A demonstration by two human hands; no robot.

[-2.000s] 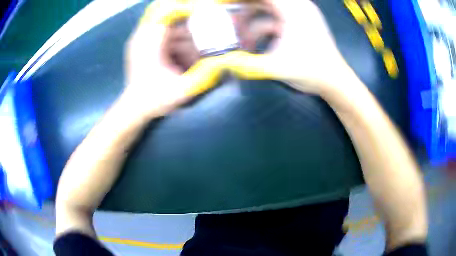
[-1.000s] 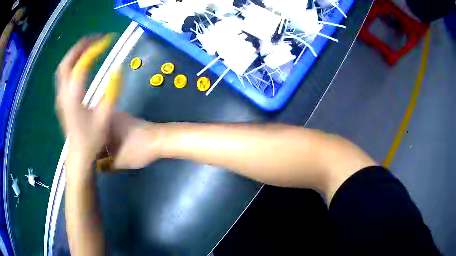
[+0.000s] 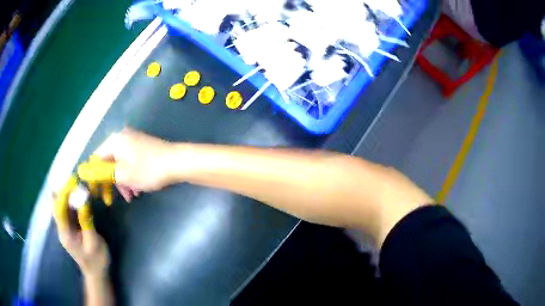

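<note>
A small white unit point(image 3: 79, 197), blurred, is between the yellow-cotted fingers of my left hand point(image 3: 86, 239), low at the left by the pale rail. My right hand point(image 3: 134, 161) reaches in from the right, just above it. Its yellow-cotted fingers point at the unit and are close to or touching it; blur hides whether they grip it. The ends and any wires of the unit cannot be made out.
A blue tray point(image 3: 322, 122) heaped with white-and-black wired units stands at the top. Several rolled yellow finger cots point(image 3: 206, 94) lie on the dark table point(image 3: 197, 239). The green conveyor point(image 3: 77, 54) runs behind the pale rail point(image 3: 66, 149). A red stool point(image 3: 445, 86) stands on the floor.
The view has turned towards the tray since two seconds ago. Since one second ago my left hand has come down from the rail, my right fingers have moved left to meet it, and the white unit shows.
</note>
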